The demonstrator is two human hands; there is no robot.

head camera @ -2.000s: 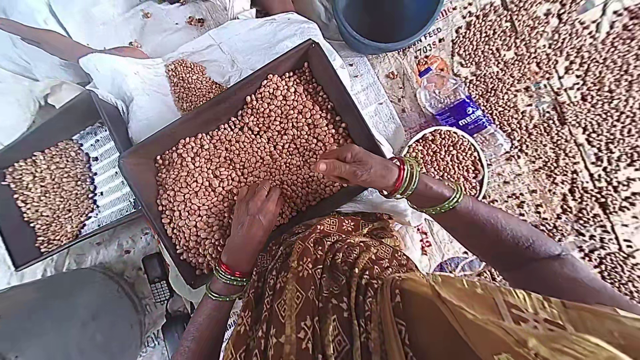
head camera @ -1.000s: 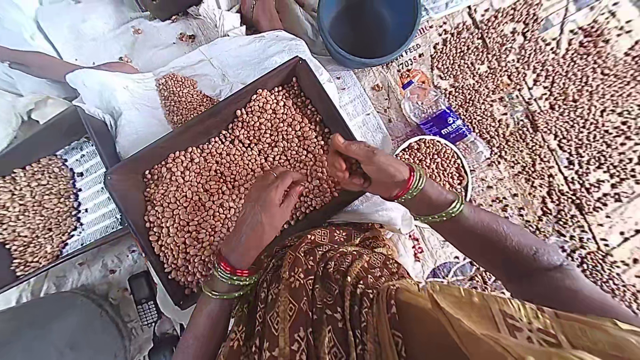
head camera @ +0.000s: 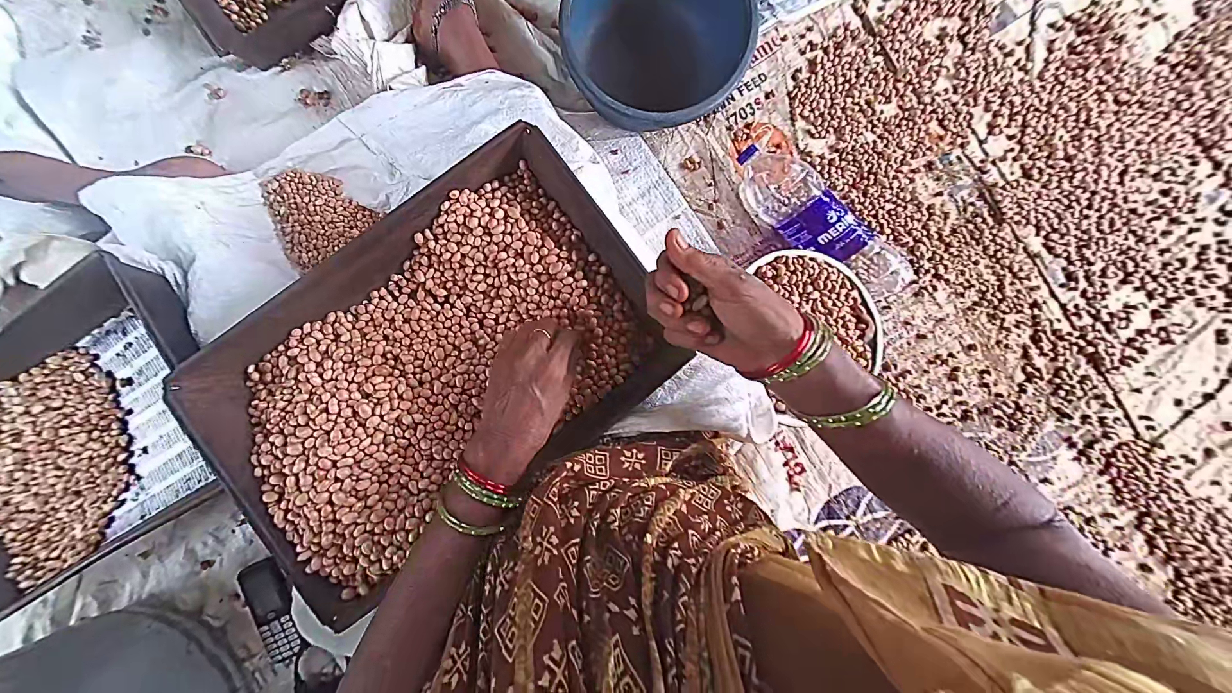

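Observation:
A dark rectangular tray (head camera: 207, 385) full of brown nuts or seeds (head camera: 366, 414) lies tilted across my lap. My left hand (head camera: 529, 380), with a ring and red and green bangles at the wrist, rests on the nuts near the tray's lower right side, fingers bent down; whether it grips any is hidden. Above the tray's right corner my right hand (head camera: 703, 298) is raised, its fingers curled around a few dark nuts (head camera: 697, 296). Just beyond it stands a white-rimmed bowl (head camera: 878, 332) of similar nuts.
A blue bucket (head camera: 659, 114) stands at the top, a plastic bottle (head camera: 818, 217) lies beside the bowl. Nuts (head camera: 962, 221) cover the ground at right. Another nut tray (head camera: 144, 289) is at left, a keypad phone (head camera: 271, 611) below. Another person's foot (head camera: 457, 38) and arm (head camera: 106, 175) show.
My right hand has moved off the nuts to the right, up over the tray's corner, with its fingers curled. My left hand has shifted right across the nuts since a second ago.

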